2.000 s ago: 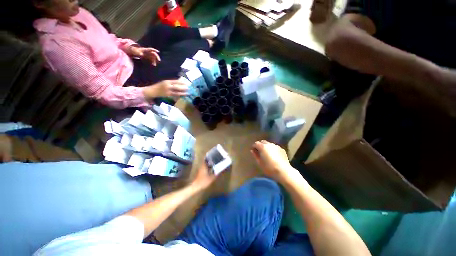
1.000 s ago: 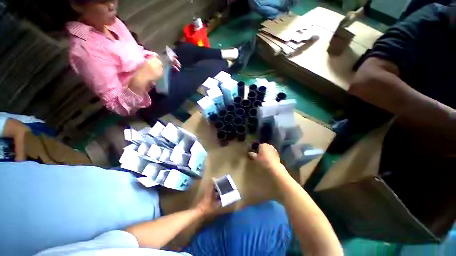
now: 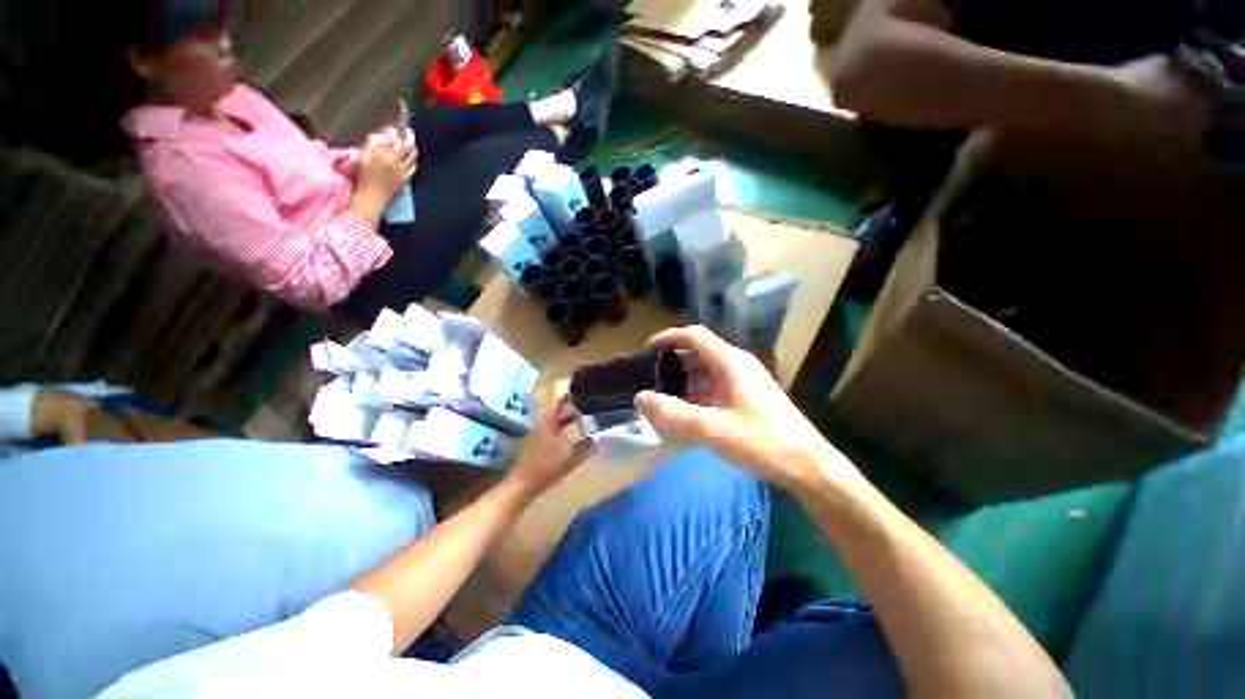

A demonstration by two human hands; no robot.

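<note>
My right hand grips a black cylinder that lies sideways between my hands. My left hand holds a small white carton, which shows below the cylinder and is partly hidden by it. The cylinder's left end is close to the carton's mouth; I cannot tell if it is inside. Several black cylinders stand upright in a cluster beyond my hands. Open-flapped white cartons stand in a group left of my left hand.
White cartons stand right of the cluster, others left, on a cardboard sheet. A large open carton is at right, below a person's arm. A person in a pink checked shirt sits at upper left, holding something small.
My right hand has moved left from beside the cluster, bringing a black cylinder to the carton in my left hand. The pink-shirted person's hands are lower.
</note>
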